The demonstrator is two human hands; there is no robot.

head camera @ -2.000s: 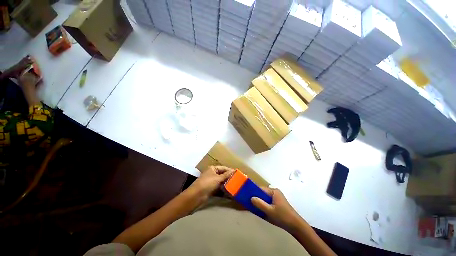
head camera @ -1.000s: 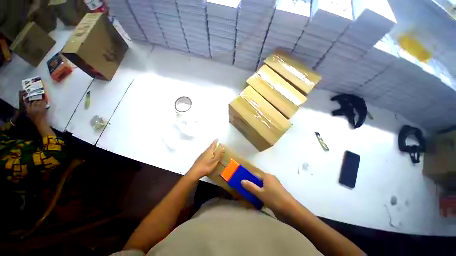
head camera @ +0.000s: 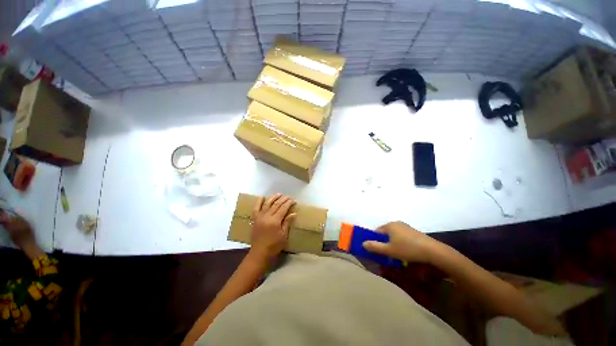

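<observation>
A small brown carton (head camera: pixel 309 228) lies at the table's front edge, close to my body, with a seam along its top. My left hand (head camera: pixel 273 219) rests flat on top of it, fingers spread. My right hand (head camera: pixel 395 244) holds the blue tape gun (head camera: pixel 365 243) just right of the carton, its orange front pointing at the carton's right end. The two look slightly apart. Whether tape runs between them I cannot tell.
Three taped cartons (head camera: pixel 282 132) stand behind. A spare tape roll (head camera: pixel 182 157) and crumpled clear film (head camera: pixel 200 184) lie left. A utility knife (head camera: pixel 380 142), smartphone (head camera: pixel 425 164) and black straps (head camera: pixel 403 88) lie right. White boxes (head camera: pixel 270 34) line the back. A coworker's hand (head camera: pixel 19 230) shows far left.
My right hand has moved the tape gun off the carton's top to its right side. My left hand now lies across the carton's top. The view has turned, and the carton lies more level.
</observation>
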